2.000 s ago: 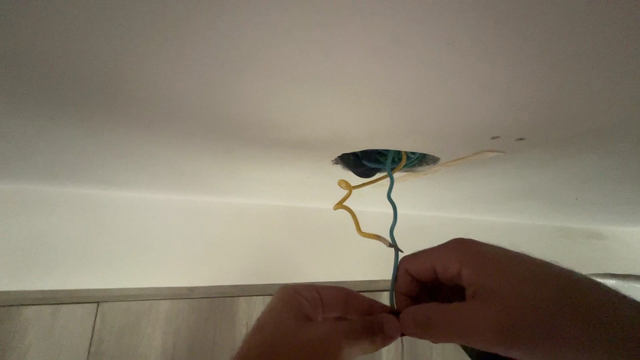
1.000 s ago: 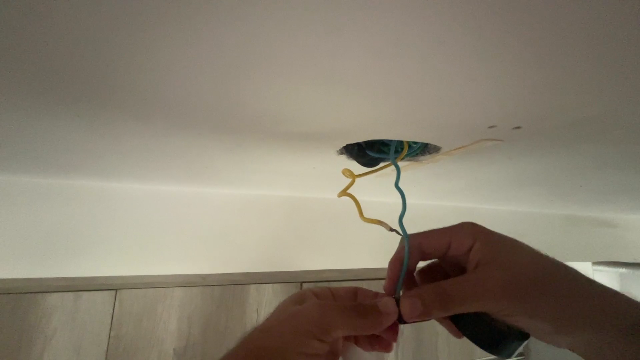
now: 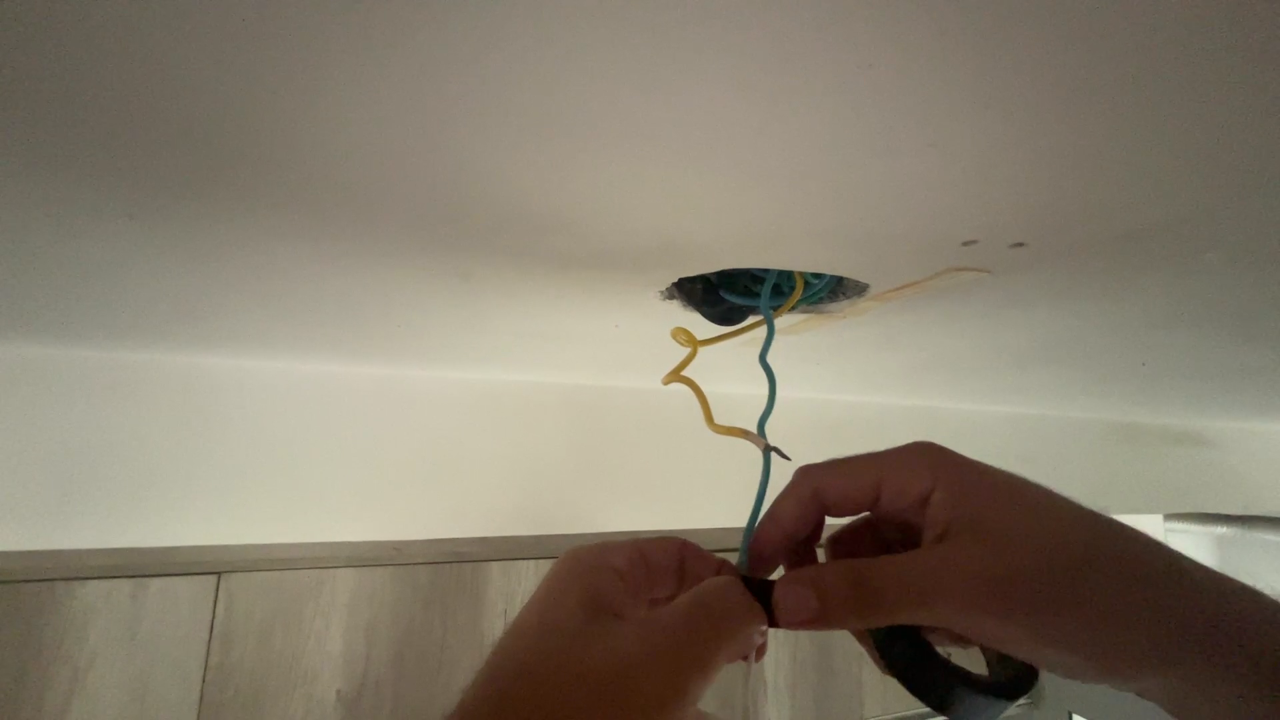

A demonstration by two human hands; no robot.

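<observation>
A blue insulated wire [image 3: 768,385] hangs from a ceiling hole [image 3: 720,295] down to my fingertips. My left hand [image 3: 650,620] pinches its lower end, where a short dark strip of electrical tape [image 3: 760,597] shows between the fingers. My right hand [image 3: 930,560] pinches the tape's other side, and a roll of black tape [image 3: 950,675] hangs beneath that palm. Below my left fingertips a thin pale strand, partly hidden, runs down. A yellow insulated wire [image 3: 705,400] also comes from the hole, bent and looped, its bare dark tip [image 3: 778,453] crossing the blue wire above my hands.
More wires are bunched inside the rough-edged hole in the white ceiling [image 3: 500,200]. A pale streak [image 3: 915,290] and two small dark marks lie right of it. Wood-look panels [image 3: 350,630] with a top trim stand below; a pale object [image 3: 1230,545] shows at far right.
The tape roll, out of sight two seconds ago except for a dark edge, now hangs in plain view under my right hand. Both hands stay pinched at the blue wire's lower end.
</observation>
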